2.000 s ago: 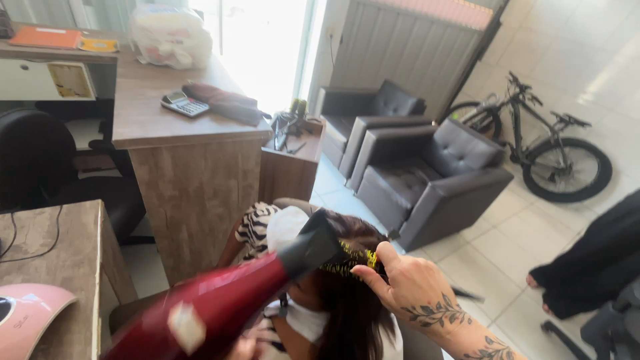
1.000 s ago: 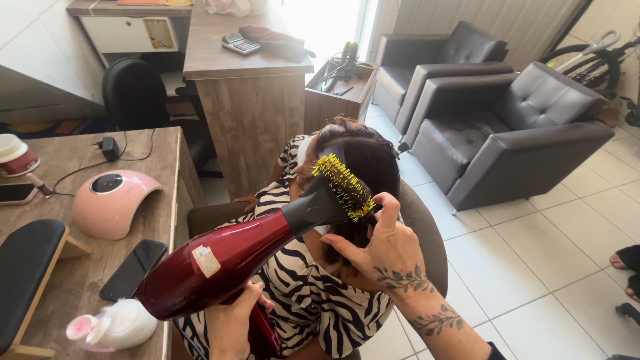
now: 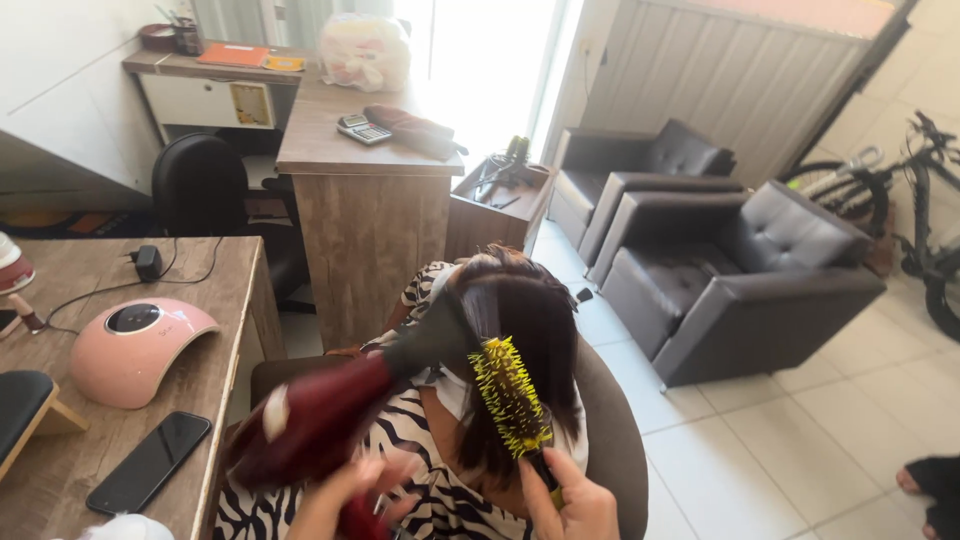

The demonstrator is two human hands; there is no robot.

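Note:
My left hand (image 3: 360, 487), blurred, is around the handle of a red hair dryer (image 3: 322, 420), whose black nozzle (image 3: 435, 330) points up and right at a seated person's dark hair (image 3: 525, 307). In my right hand (image 3: 570, 499) is the handle of a round hairbrush (image 3: 511, 397) with yellow bristles. The brush stands upright, tilted a little left, in front of the hair hanging at the side of the head. The person wears a zebra-print garment (image 3: 405, 427) and sits in a rounded brown chair (image 3: 619, 442).
On the wooden table (image 3: 202, 360) at left are a pink nail lamp (image 3: 135, 349), a phone (image 3: 150, 461) and a charger (image 3: 148, 262). A wooden counter (image 3: 375, 169) and an open drawer unit (image 3: 491, 214) stand ahead. Dark armchairs (image 3: 765, 300) and a bicycle (image 3: 919, 202) are at right, with another person's foot (image 3: 907, 480) below.
The brush, in the hair near the head two seconds ago, now stands lower, at the front of the hanging hair. The right hand has moved down with it. The view has shifted.

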